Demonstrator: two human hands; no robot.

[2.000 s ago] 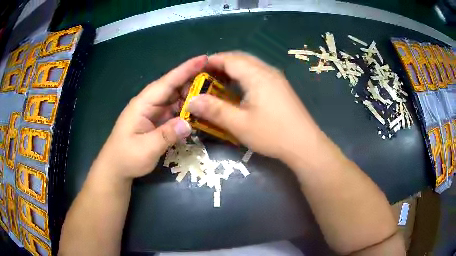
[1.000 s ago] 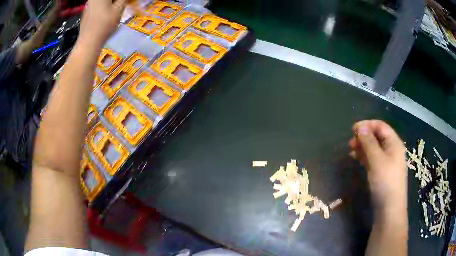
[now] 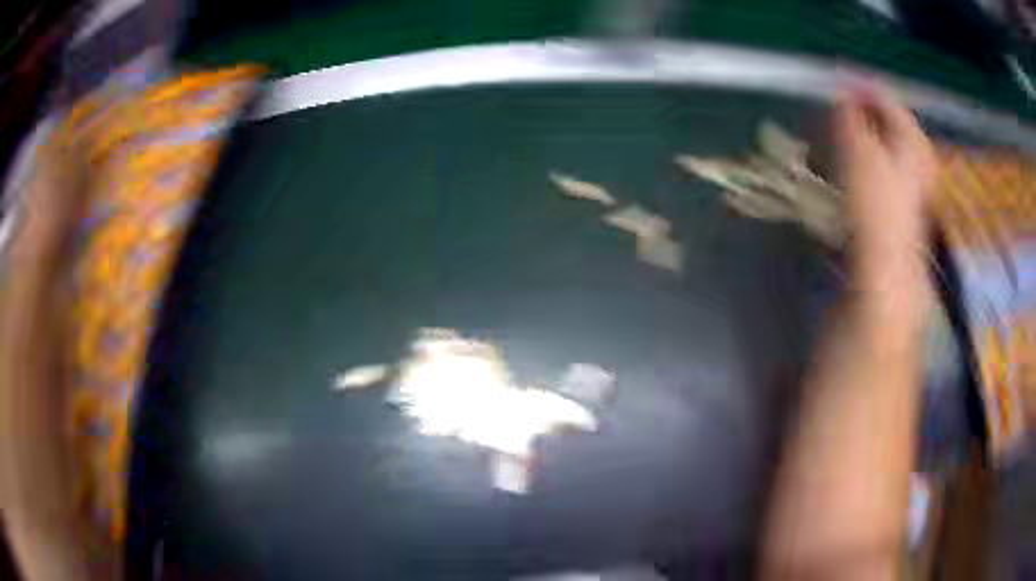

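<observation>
The whole view is blurred. My right hand is at the upper right, near the pale rail, between the right-hand pile and the right parts tray; its fingers point up and I cannot tell whether it holds anything. My left hand is a smear at the left edge over the left parts tray, and its fingers cannot be made out. The near strip pile lies bright on the dark bench in front of me. The right-hand pile is partly hidden by my right hand and forearm.
The left parts tray holds yellow-orange housings along the left side. The right parts tray is at the right edge. A pale rail borders the far bench edge. Small pale pieces lie left of the right-hand pile.
The view has swung back from the left tray to the bench. My right hand is now farther up and right in the picture. Pale pieces now show between the two piles.
</observation>
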